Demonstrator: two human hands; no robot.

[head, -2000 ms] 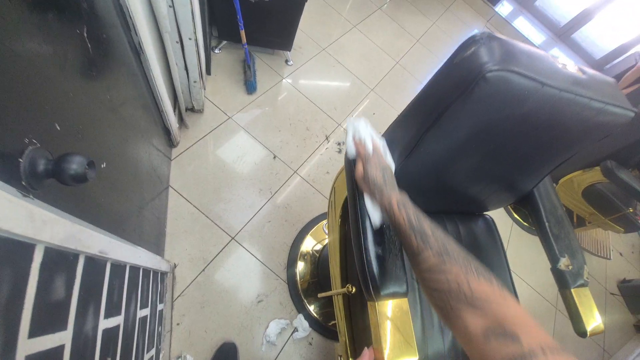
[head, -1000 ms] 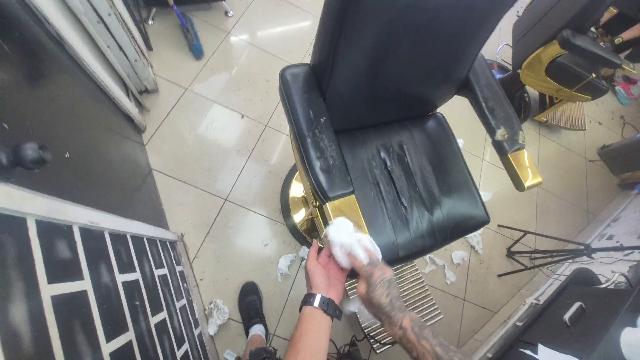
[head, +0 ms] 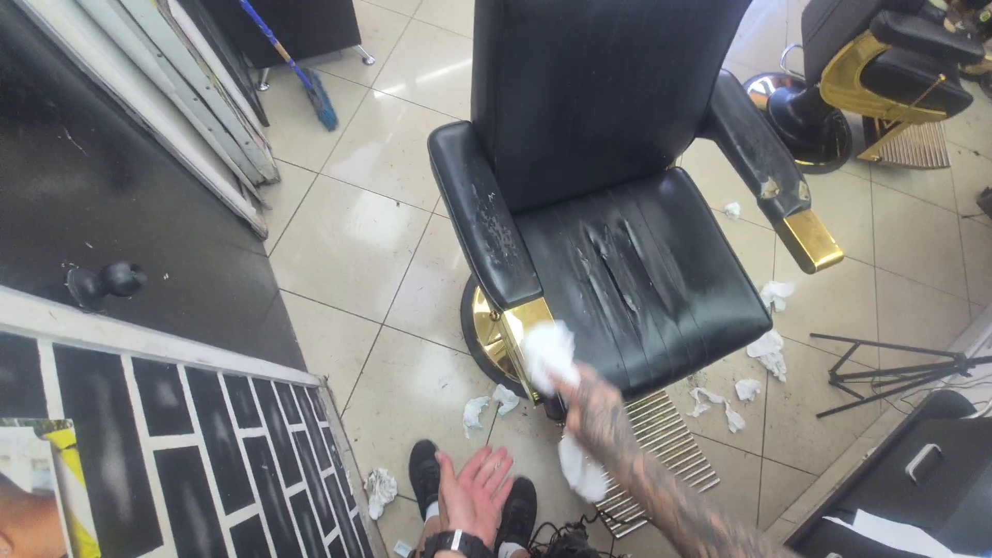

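A black padded barber chair with gold metal trim faces me, its seat cover creased and split. My right hand, on a tattooed arm, is closed on a wad of white tissue at the gold front end of the armrest on the left of the view. More white material hangs below that hand. My left hand, with a black watch at the wrist, is palm up above my shoes, fingers spread and nothing in it. The armrest pad shows worn, scuffed patches.
Crumpled white tissues lie on the tiled floor around the chair. A slatted metal footrest extends from its front. A black tripod and a dark drawer unit are at right, a second barber chair behind, a blue broom at back left.
My right hand with the tissue has gone from the armrest's far part to its gold front end. My left hand, beside the right one a second ago, is now apart and lower.
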